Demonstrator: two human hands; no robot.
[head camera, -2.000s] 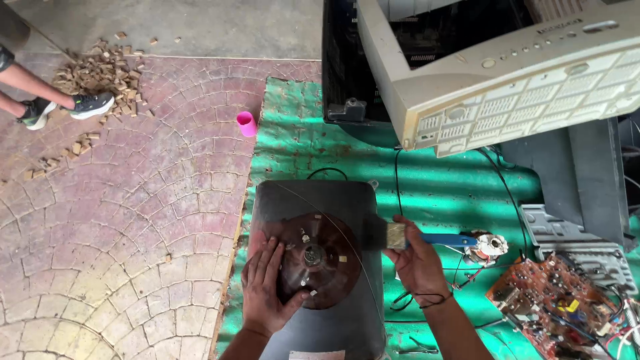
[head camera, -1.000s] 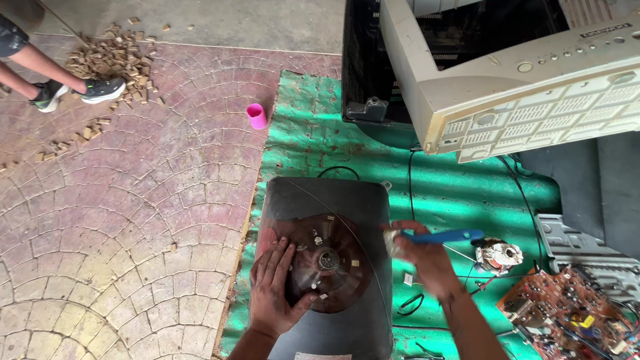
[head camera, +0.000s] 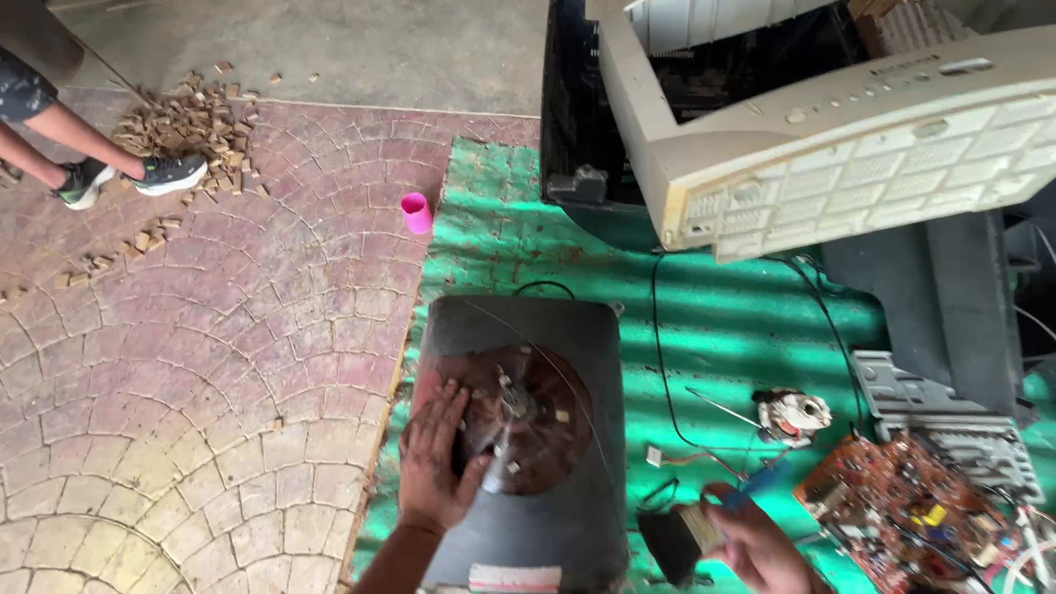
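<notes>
A dark picture tube (head camera: 561, 338) lies face down on a green corrugated sheet (head camera: 495, 181), its neck and reddish-brown centre upward. My left hand (head camera: 437, 454) rests spread on the left of that centre, gripping nothing. Right of the tube, my right hand (head camera: 755, 540) holds a paintbrush (head camera: 681, 536) with dark bristles and a blue handle. The bristles hang over the sheet, apart from the tube. A white and copper-coloured coil part (head camera: 794, 417) sits beyond the right hand, with a thin metal rod (head camera: 724, 406) beside it.
A cream monitor or television housing (head camera: 825, 157) stands tilted at the upper right. Circuit boards (head camera: 916, 503) with wires lie at the lower right. A pink cup (head camera: 417, 213) is by the sheet's left edge. At the upper left, a person's legs (head camera: 82, 136) are near scattered small wooden blocks (head camera: 194, 124).
My right hand has moved with the brush from beside the tube's right edge down and away to the right. My left hand has stayed on the tube.
</notes>
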